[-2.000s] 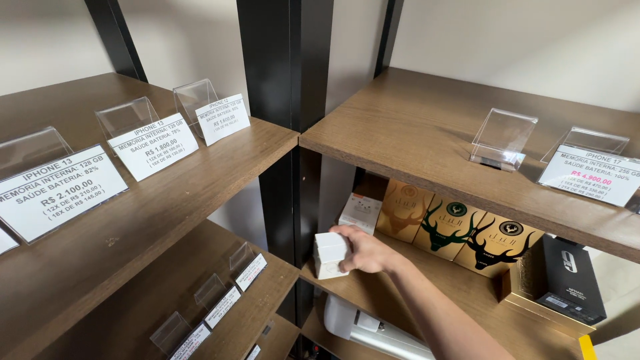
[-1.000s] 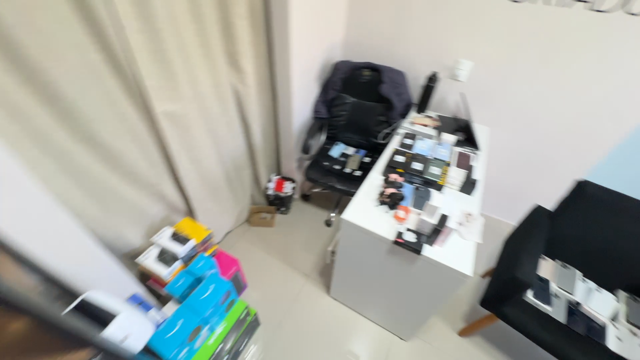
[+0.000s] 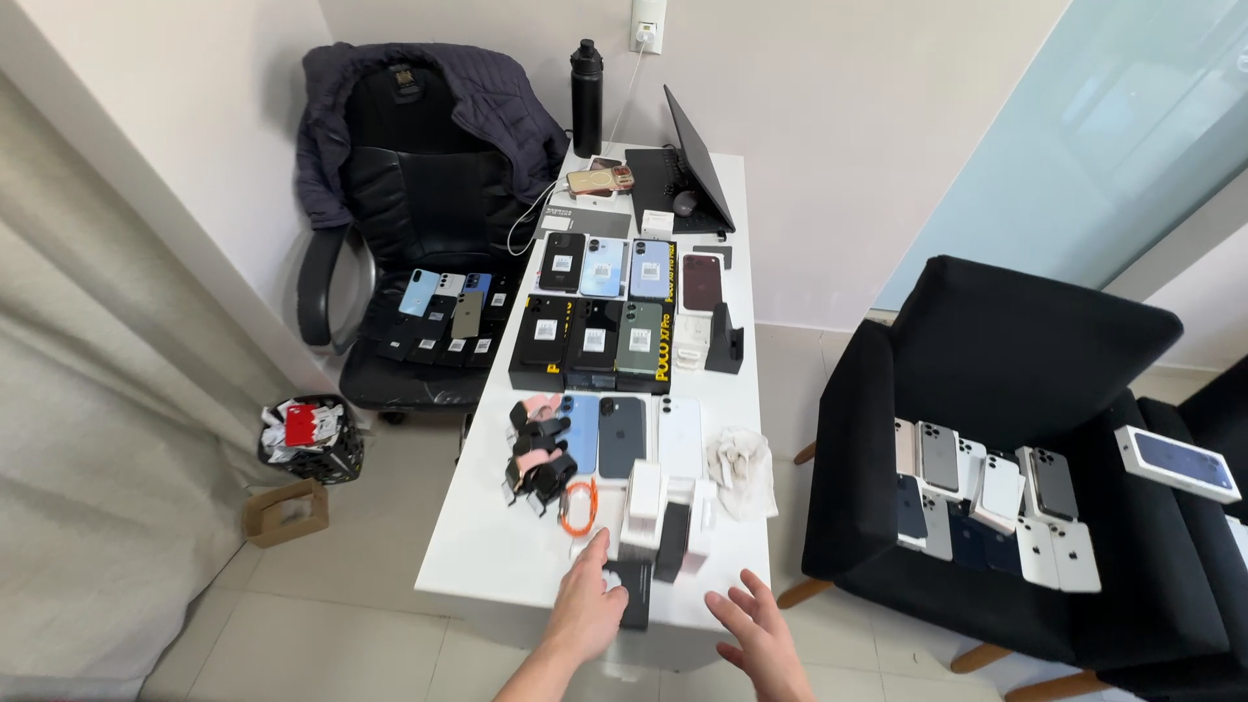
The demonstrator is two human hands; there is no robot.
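Note:
My left hand [image 3: 588,604] is over the near edge of a white table [image 3: 468,546], fingers beside a flat black box [image 3: 634,593]; small white items lie partly hidden under its fingertips, and whether it touches them I cannot tell. To its right my right hand [image 3: 756,634] hangs with spread fingers and nothing in it. Just beyond stand white boxes [image 3: 644,497] and an upright black box [image 3: 672,542]. An orange looped cable [image 3: 579,508] lies near several smartwatches [image 3: 536,458]. Farther back, phones [image 3: 620,439] lie in rows, some on black phone boxes [image 3: 542,341].
A laptop [image 3: 697,161] and a black bottle [image 3: 586,97] stand at the table's far end. A crumpled white cloth [image 3: 743,473] lies at the right edge. Phones rest on the black office chair [image 3: 419,380] and black armchair [image 3: 838,507]. A full waste basket [image 3: 312,439] stands left.
The view has swung from wooden shelves to the white table and come closer to it. Two seconds ago a hand was at a white box on a shelf; now both my hands show at the table's near edge.

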